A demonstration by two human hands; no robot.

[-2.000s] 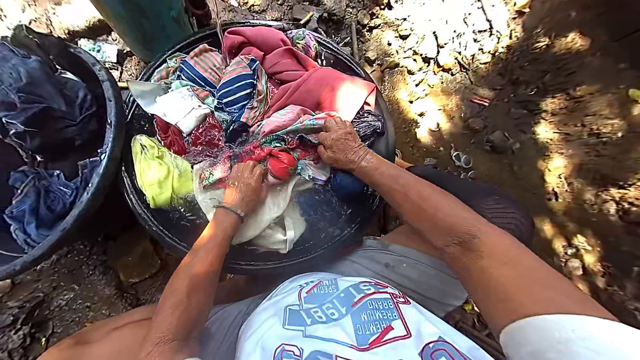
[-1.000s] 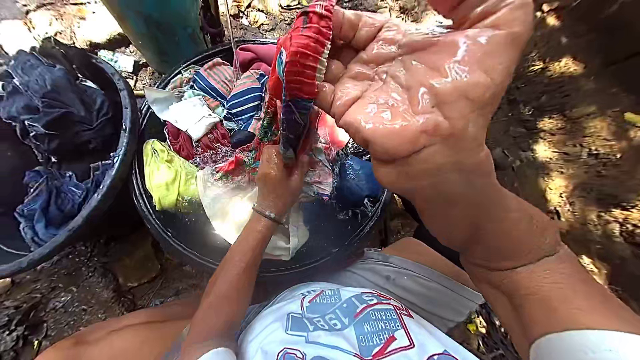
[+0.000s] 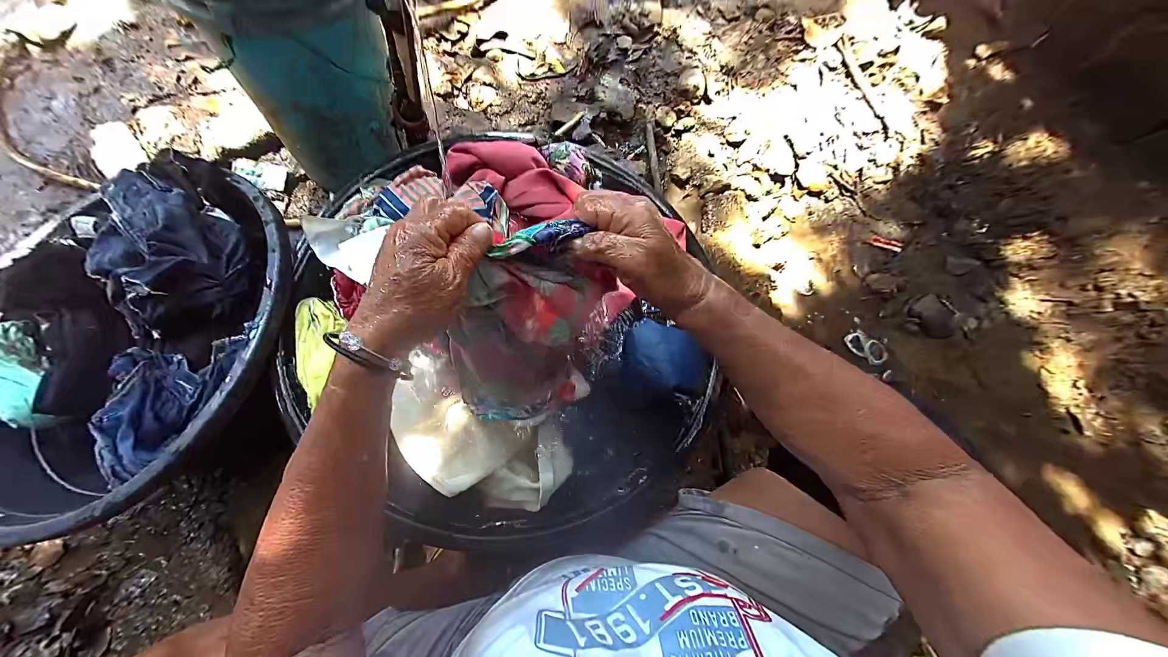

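My left hand (image 3: 424, 269), with a dark bracelet at the wrist, grips one end of a wet multicoloured patterned cloth (image 3: 538, 310). My right hand (image 3: 634, 246) pinches the other side, and the cloth hangs between them, its lower part blurred, over a round black tub (image 3: 547, 534). In the tub lie a dark pink cloth (image 3: 511, 178), a striped cloth (image 3: 411, 193), a yellow-green cloth (image 3: 317, 347), a cream-white cloth (image 3: 456, 443) and a blue cloth (image 3: 664, 354). Dark water shows at the tub's near side.
A second black tub (image 3: 274, 301) at left holds dark blue garments (image 3: 173, 246) and a light green cloth (image 3: 20, 374). A teal plastic container (image 3: 315, 87) stands behind, beside a thin stream of water (image 3: 427, 78). Wet, stony ground (image 3: 931, 315) lies at right.
One second ago my right hand was raised close to the camera with the red patterned cloth's edge; it has moved down over the tub. The cloth is now stretched between both hands.
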